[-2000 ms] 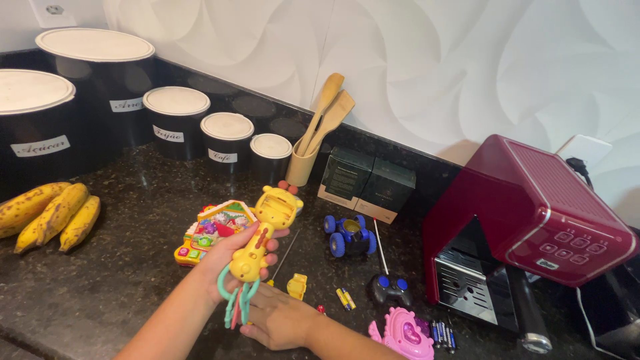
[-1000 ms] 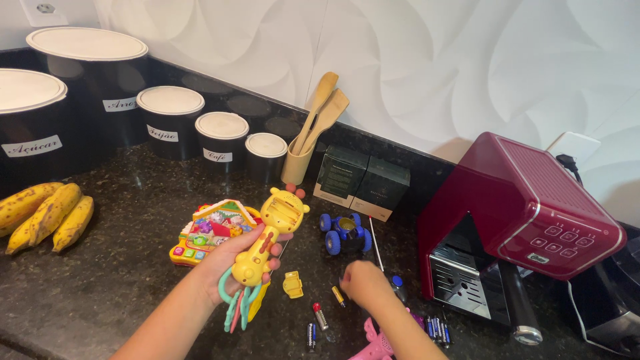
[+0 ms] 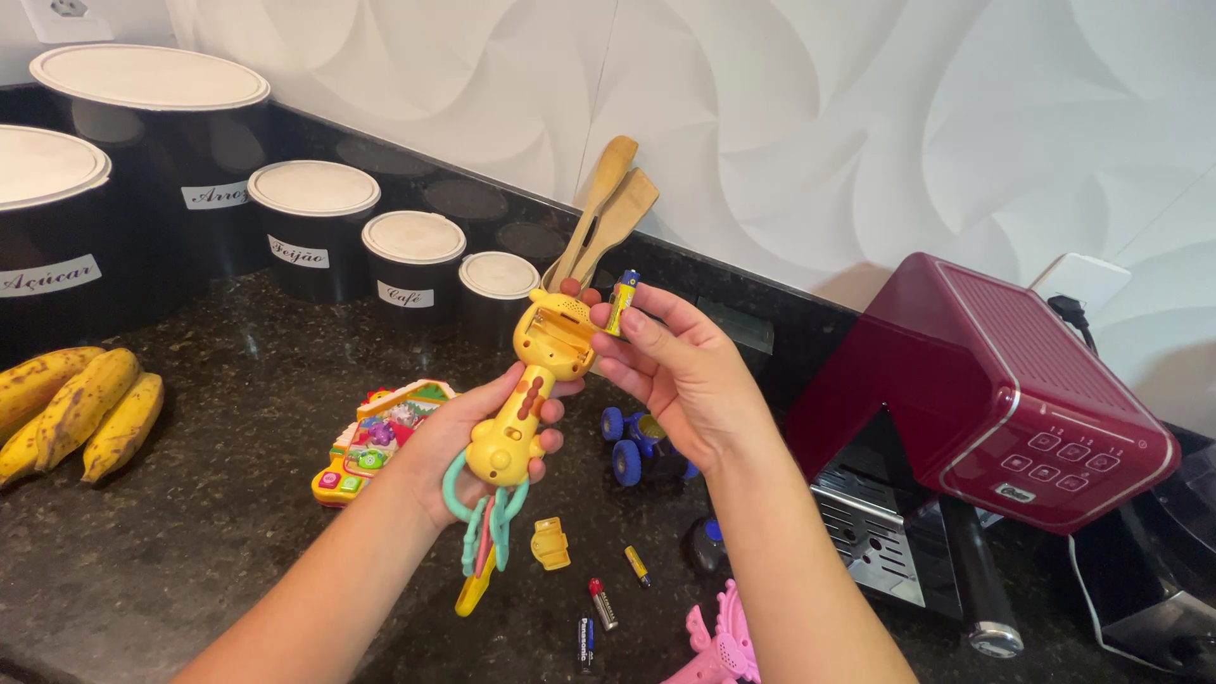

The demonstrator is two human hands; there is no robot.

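Note:
My left hand holds a yellow giraffe-shaped plastic toy, its battery compartment uncovered and facing up; teal and pink rings hang from its lower end. Between thumb and fingertips, my right hand grips a yellow battery upright, just right of the compartment. On the counter below lie the yellow battery cover, another yellow battery, a red and silver battery and a dark blue battery.
A toy with colored buttons lies left, near bananas. Lidded black canisters and wooden utensils line the wall. Blue toy wheels, a partly hidden dark controller, a pink toy and a red coffee machine are right.
My right hand has risen from the batteries on the counter to beside the toy's compartment and now holds a yellow battery. Two yellow batteries lay together there earlier; one remains on the counter.

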